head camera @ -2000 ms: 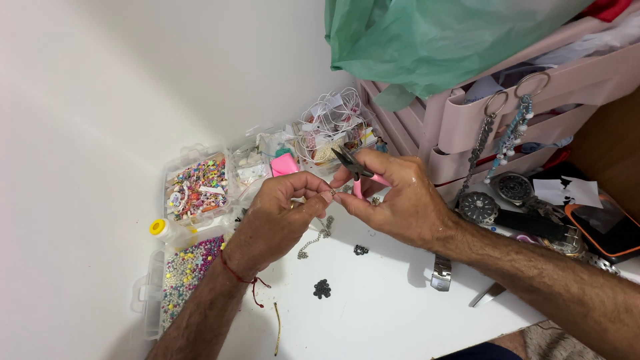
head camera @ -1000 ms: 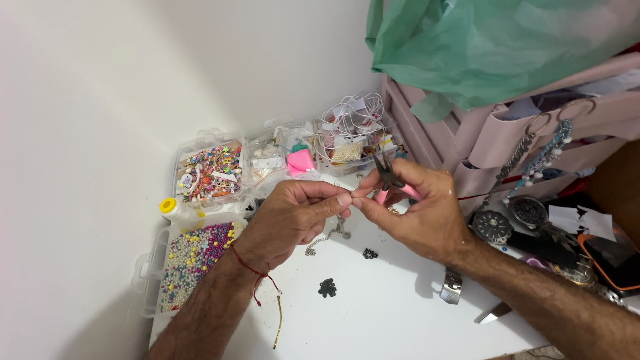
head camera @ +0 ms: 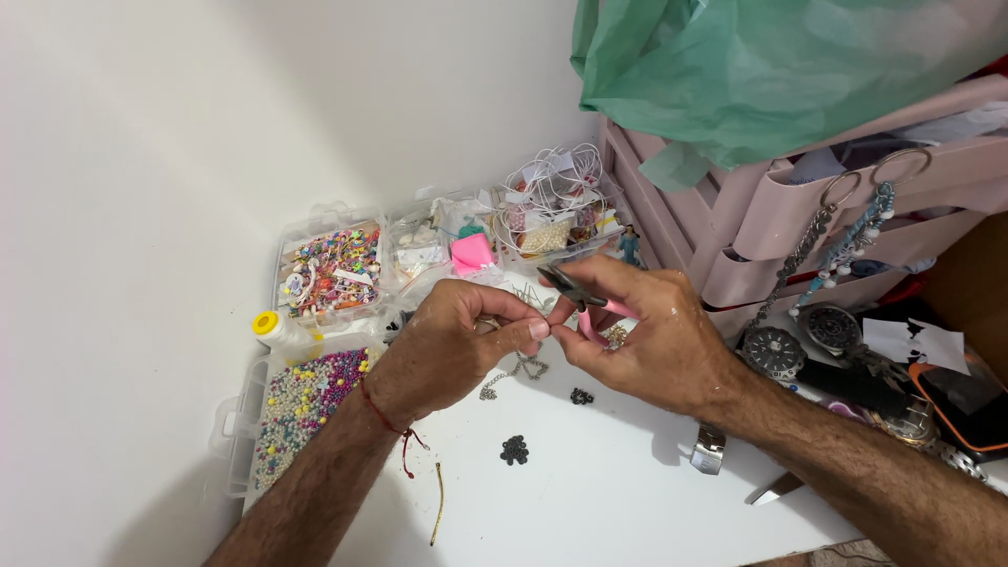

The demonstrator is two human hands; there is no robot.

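Note:
My left hand (head camera: 465, 342), with a red cord bracelet at its wrist, pinches something too small to make out between thumb and index finger. The fingertips of my right hand (head camera: 622, 331) meet it there. Pink-handled pliers (head camera: 583, 298) rest in my right hand, their jaws pointing up and left, away from the pinched spot. Below the hands a silver chain (head camera: 516, 374) lies on the white table. A small cluster of dark beads (head camera: 581, 396) and a larger cluster of black beads (head camera: 514, 450) lie nearer. Left of them is a gold-coloured strip (head camera: 439, 504).
Bead boxes (head camera: 327, 264) (head camera: 307, 417) and a thread spool (head camera: 277, 324) stand at left. White cords (head camera: 551, 193) top another box behind. At right are pink drawers (head camera: 693, 213) under a green plastic bag (head camera: 772, 79), hanging keychains (head camera: 846, 244), watches (head camera: 772, 353) and a blade (head camera: 776, 488).
The pliers in my right hand have tilted, their jaws now pointing further left than a second ago. Both hands stay together at the fingertips. The view has shifted slightly.

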